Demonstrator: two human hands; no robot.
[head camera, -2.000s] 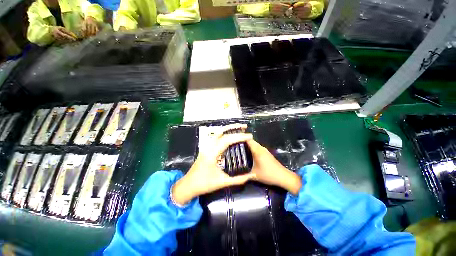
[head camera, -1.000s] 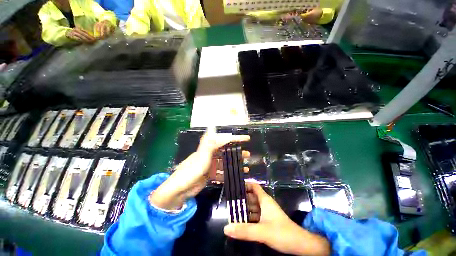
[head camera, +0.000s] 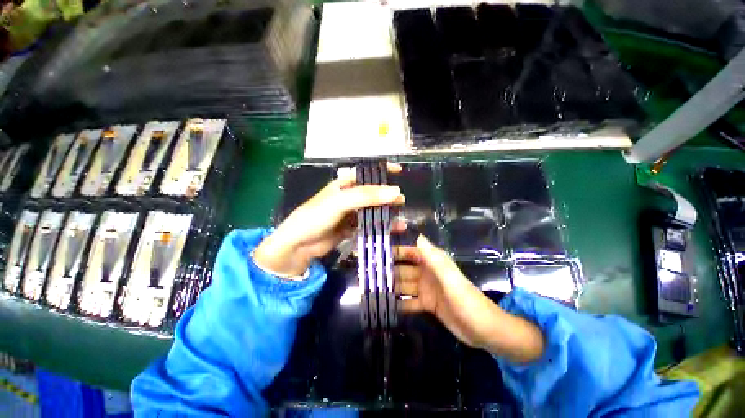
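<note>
A fanned stack of several phone screens (head camera: 376, 253) stands edge-on between my hands, dark edges towards me. My left hand (head camera: 323, 220) is closed around its upper part, fingers across the far end. My right hand (head camera: 445, 294) touches its right side lower down, fingers behind it and the thumb raised. Below lies a plastic tray (head camera: 539, 216) of face-up glossy black screens, partly hidden by my hands and sleeves.
A tray of face-down white-backed screens (head camera: 167, 257) lies at left. A tall stack of trays (head camera: 163, 69) stands at upper left. Black trays (head camera: 515, 82) rest on a white board (head camera: 355, 114) beyond. A small test device (head camera: 674, 273) and a grey-white post (head camera: 694, 110) are at right.
The stack of screens has turned from its far-tilted pose to long edges facing me. My left hand has closed on its upper part; my right hand has shifted to its side. The view has tilted down.
</note>
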